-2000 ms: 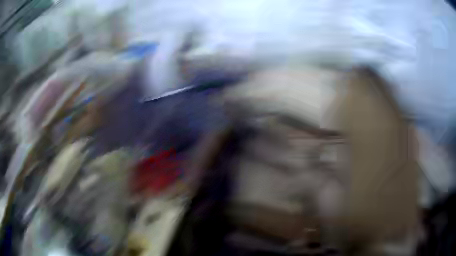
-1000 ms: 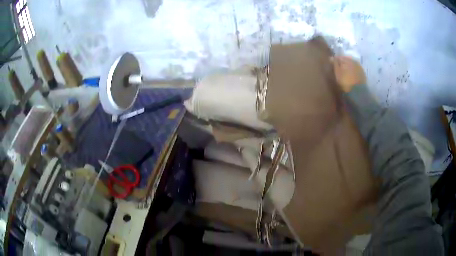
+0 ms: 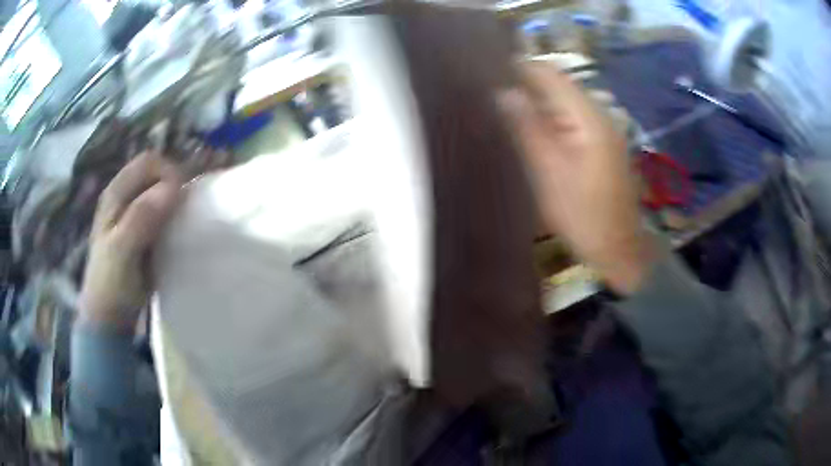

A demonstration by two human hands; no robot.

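Note:
A large cut fabric panel (image 3: 264, 309) fills the middle, pale grey-beige on the left with a short dark slit line, and dark brown on the right part, where it is turned over. My left hand (image 3: 132, 227) grips the panel's upper left edge with bent fingers. My right hand (image 3: 579, 173) is at the brown part's right edge, blurred, with its fingers at the cloth. Whether it grips the cloth is unclear.
Red-handled scissors (image 3: 664, 179) lie on the dark blue cloth (image 3: 638, 68) at the right. A white tape roll (image 3: 740, 53) stands at the upper right beside a thin dark-handled tool (image 3: 738, 111). Part of a cream machine table (image 3: 572, 288) shows below my right hand.
The view has swung left, so the scissors and tape roll now show at the right. The bundles by the wall are out of view. My left hand has appeared, holding the panel, now spread before me.

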